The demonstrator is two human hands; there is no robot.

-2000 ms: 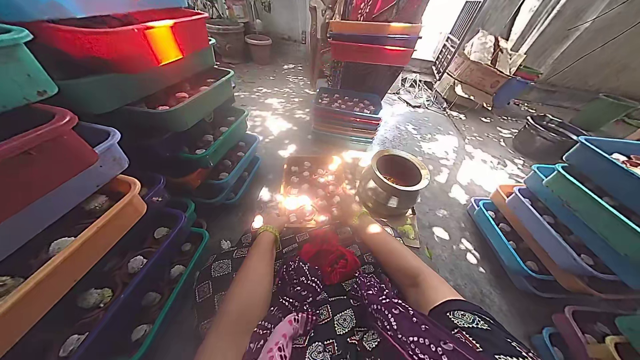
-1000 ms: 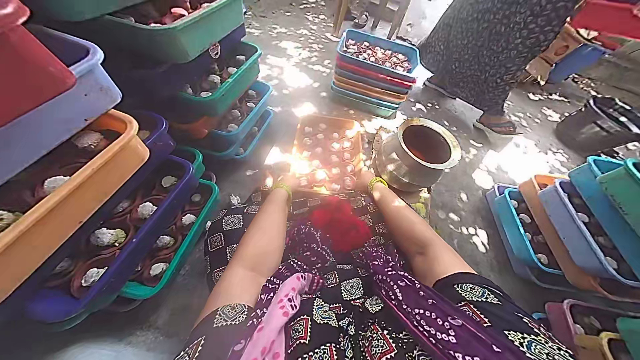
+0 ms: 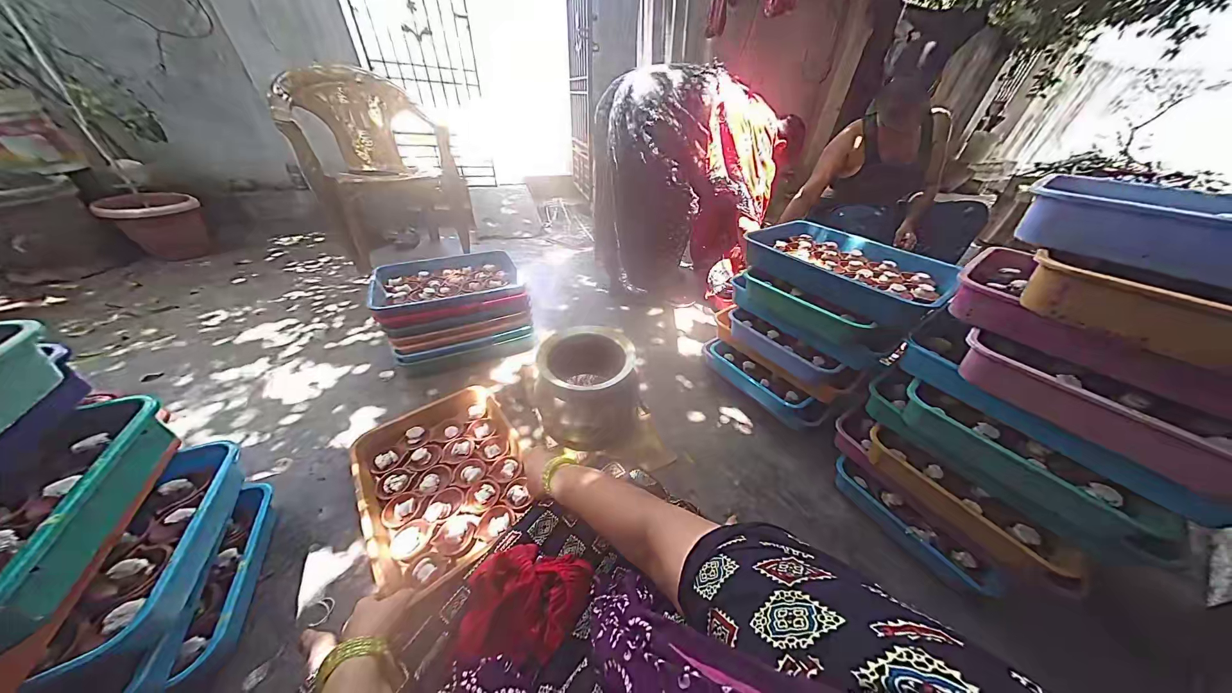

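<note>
An orange plastic tray (image 3: 364,481) lies before me, filled with rows of small clay cups (image 3: 431,478) that hold white tufts. At its near left corner is my left hand (image 3: 371,616), fingers at the rim, a green bangle on the wrist. My right hand (image 3: 541,472) touches the tray's right side, close to a round metal pot (image 3: 587,390); its fingers are partly hidden by glare. A red cloth (image 3: 525,604) rests on my lap at the tray's near edge.
Stacked trays of cups stand at left (image 3: 207,539), right (image 3: 1049,462) and farther forward (image 3: 452,313). Beyond are a plastic chair (image 3: 361,164), a potted plant (image 3: 154,221), a person bending (image 3: 664,183) and another person seated (image 3: 885,173).
The view has swung to the right and up. The person who stood beyond the pot one second ago now bends over by the right stacks. Both my hands remain at the orange tray.
</note>
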